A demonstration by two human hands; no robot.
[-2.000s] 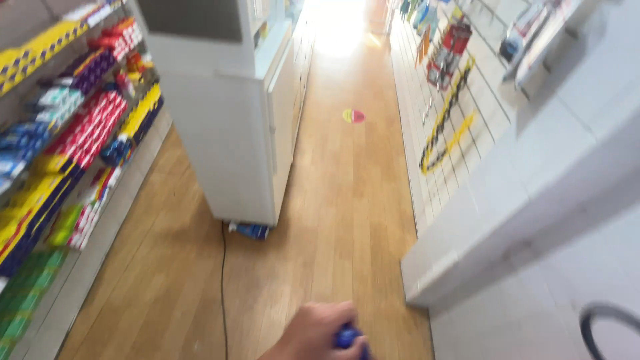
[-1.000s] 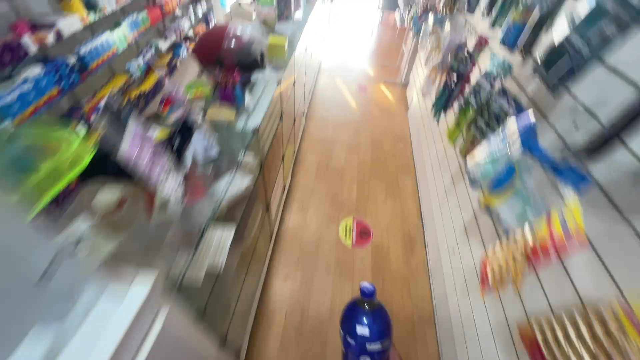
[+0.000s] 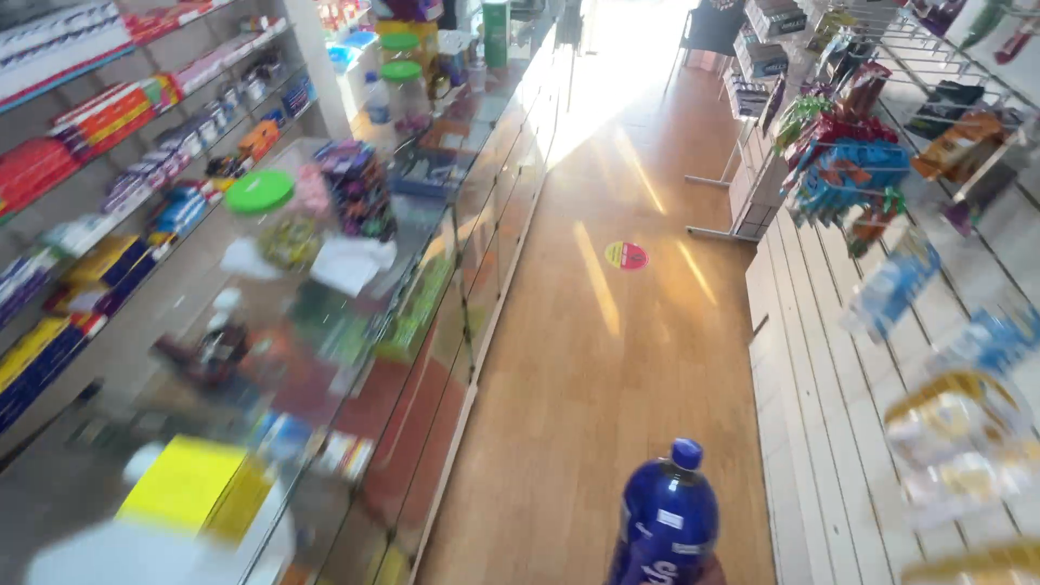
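A blue plastic bottle (image 3: pixel 670 508) with a blue screw cap stands upright at the bottom of the view, over the wood-look floor. Part of my right hand (image 3: pixel 713 571) shows at its lower right side, closed around the bottle; the rest of the hand is cut off by the frame edge. White print covers part of the bottle. My left hand is outside the view.
A glass display counter (image 3: pixel 422 382) runs along the left, bearing jars with green lids (image 3: pixel 260 192) and a yellow box (image 3: pixel 191 483). Stocked shelves (image 3: pixel 146 187) stand behind it. Hanging packets (image 3: pixel 853 166) and a slatted wall (image 3: pixel 800 366) line the right. A round sticker (image 3: pixel 626 256) marks the floor.
The view has moved along the aisle, past the white cabinet and beside the glass counter. The blue bottle, barely seen two seconds ago, now shows its upper part and cap.
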